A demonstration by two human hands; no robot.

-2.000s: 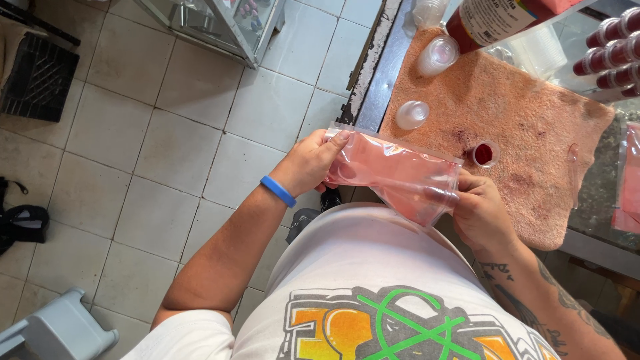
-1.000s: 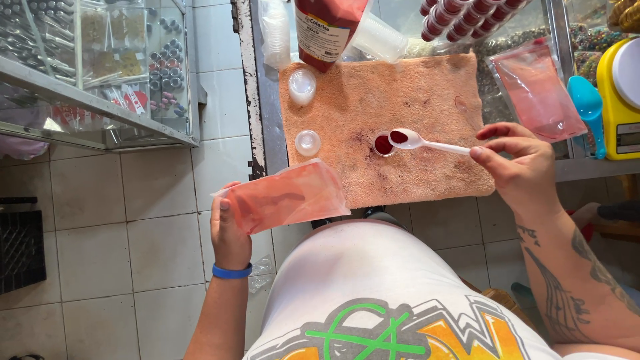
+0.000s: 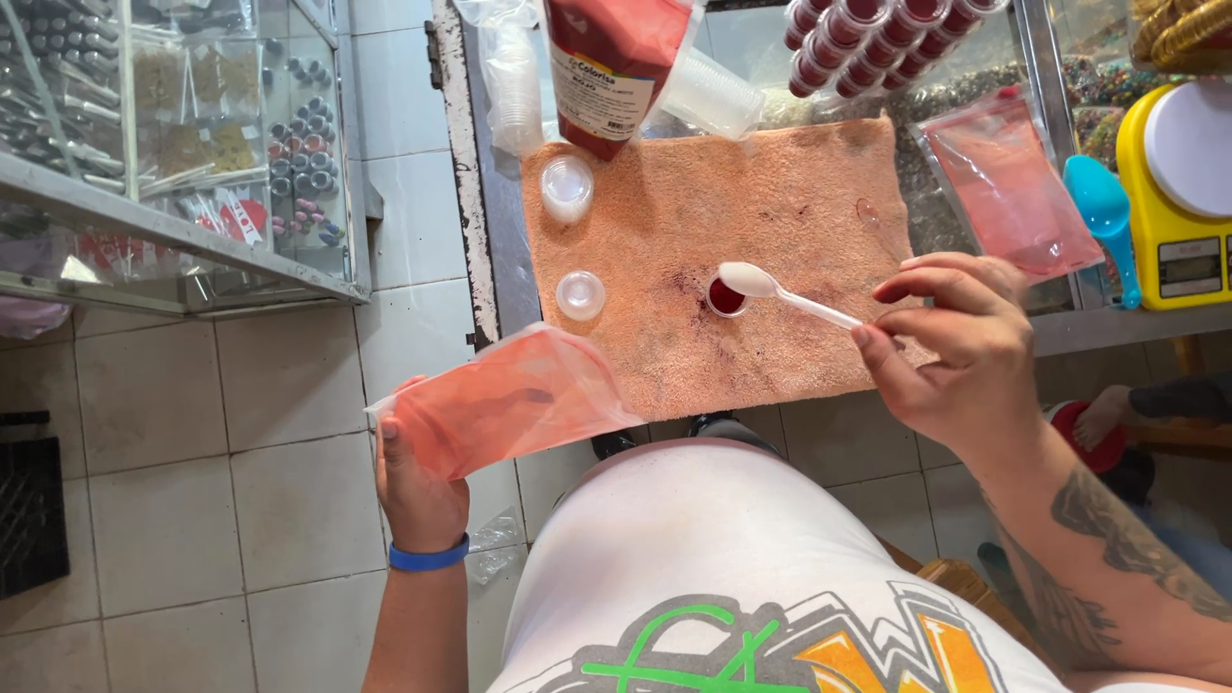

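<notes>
My left hand (image 3: 420,481) grips one end of a clear plastic bag (image 3: 510,395), stained red inside, over the front left edge of an orange towel (image 3: 808,221). Between the fingertips of my right hand (image 3: 948,337) is the handle of a white plastic spoon (image 3: 813,308). The spoon's bowl is over the rim of a small clear cup of dark red powder (image 3: 729,296) on the towel. To the left on the towel are an empty-looking clear cup or lid (image 3: 580,295) and a small stack of clear lids (image 3: 567,190).
Behind the towel stand a large red pouch (image 3: 616,67), nested clear cups (image 3: 714,94) and stacked filled cups (image 3: 866,43). At right lie another reddish bag (image 3: 1020,183), a blue scoop (image 3: 1102,217) and a yellow scale (image 3: 1179,192). A glass display case (image 3: 183,231) stands left.
My right hand has let go of the bag, which both hands held two seconds ago, and now holds the white spoon. The bag stays in my left hand. The view has shifted right.
</notes>
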